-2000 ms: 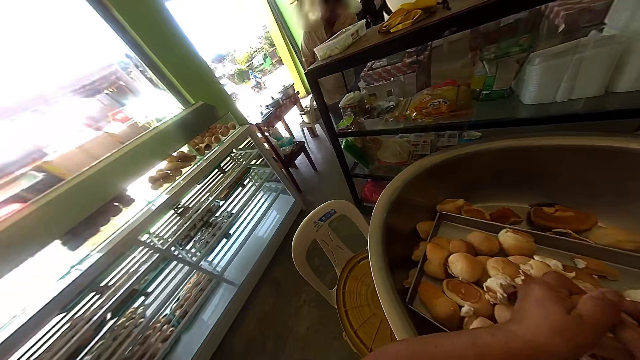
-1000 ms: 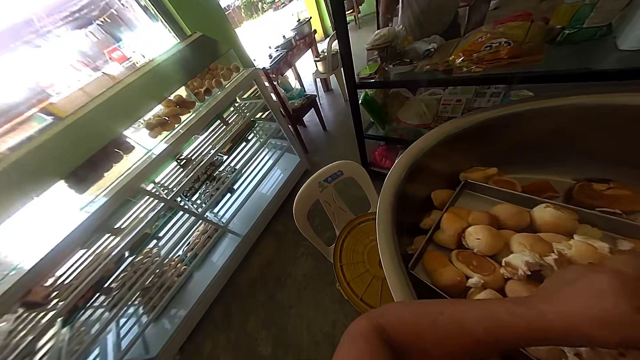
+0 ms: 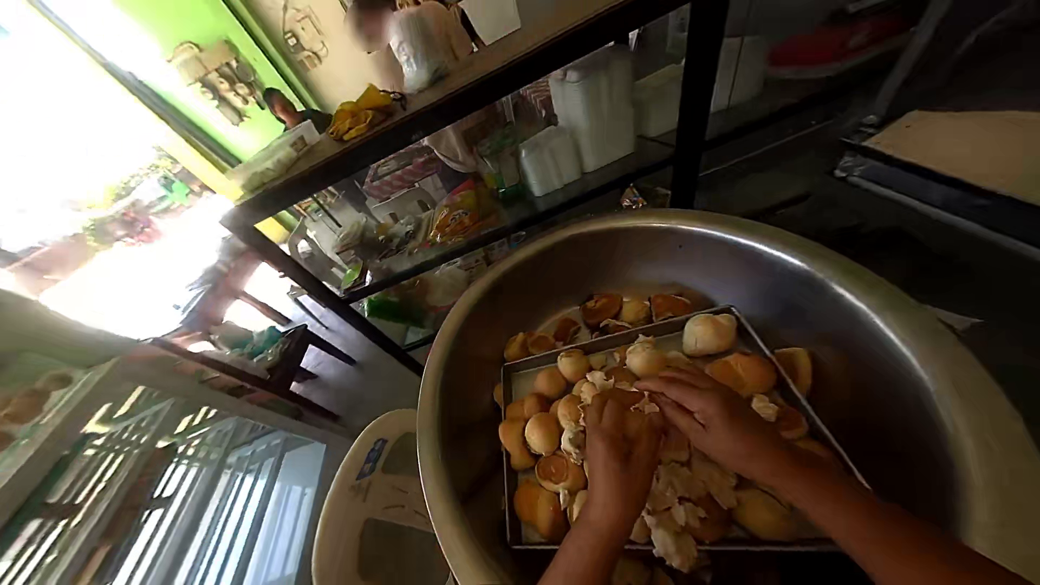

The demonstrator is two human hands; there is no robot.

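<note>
A rectangular metal tray [image 3: 505, 479] of bread rolls [image 3: 543, 433] lies inside a large round metal basin [image 3: 455, 341]. My left hand [image 3: 624, 443] and my right hand [image 3: 715, 414] meet over the middle of the tray, fingers curled down around a browned piece of bread that shows between them. Torn white bread pieces [image 3: 674, 496] lie just below and between the hands. More browned bread [image 3: 601, 309] rests in the basin beyond the tray's far edge. The fingertips are partly hidden among the bread.
A dark-framed shelf [image 3: 487, 77] with foam containers [image 3: 597, 106] and bagged goods stands behind the basin. A white plastic chair [image 3: 349, 504] is at its left, beside a glass display case [image 3: 162, 463]. People are beyond the shelf. A flat tray [image 3: 959, 154] sits at the right.
The view has swung to the right. Both hands now show over the tray; one second ago only one forearm and a blurred hand were plain at the lower right.
</note>
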